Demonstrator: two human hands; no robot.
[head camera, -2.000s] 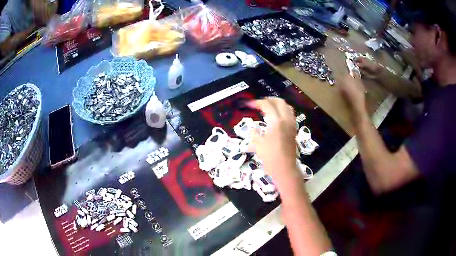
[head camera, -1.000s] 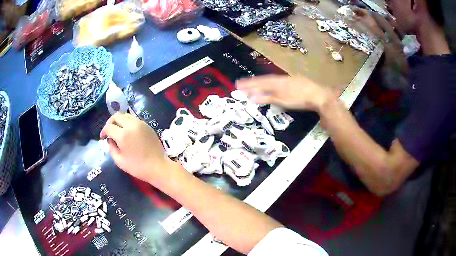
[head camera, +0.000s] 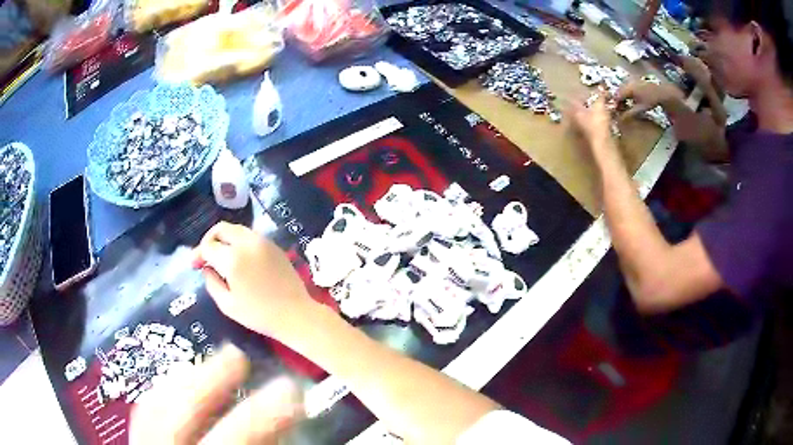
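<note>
My right hand (head camera: 252, 274) is over the printed mat, left of the heap of white moulded pieces (head camera: 417, 252), with thumb and fingers drawn together; whether something small is pinched there cannot be made out. My left hand (head camera: 204, 404) is a blur at the bottom left, near the camera, fingers partly spread; what it holds, if anything, cannot be told. It covers the lower edge of the loose pile of small oval inserts (head camera: 143, 356). One white piece (head camera: 515, 228) lies apart at the heap's right.
A blue basket of inserts (head camera: 158, 148), a phone (head camera: 70, 230), two squeeze bottles (head camera: 230, 180) (head camera: 267, 109) and a white basket (head camera: 19, 261) stand left. Bags of parts (head camera: 217, 45) and a black tray (head camera: 461, 36) lie beyond. Another worker's arm (head camera: 630, 235) is at the right.
My right hand went from the white heap to the left of it and stays there. My left hand has come in at the bottom left. The other worker's hand has drawn back from the heap.
</note>
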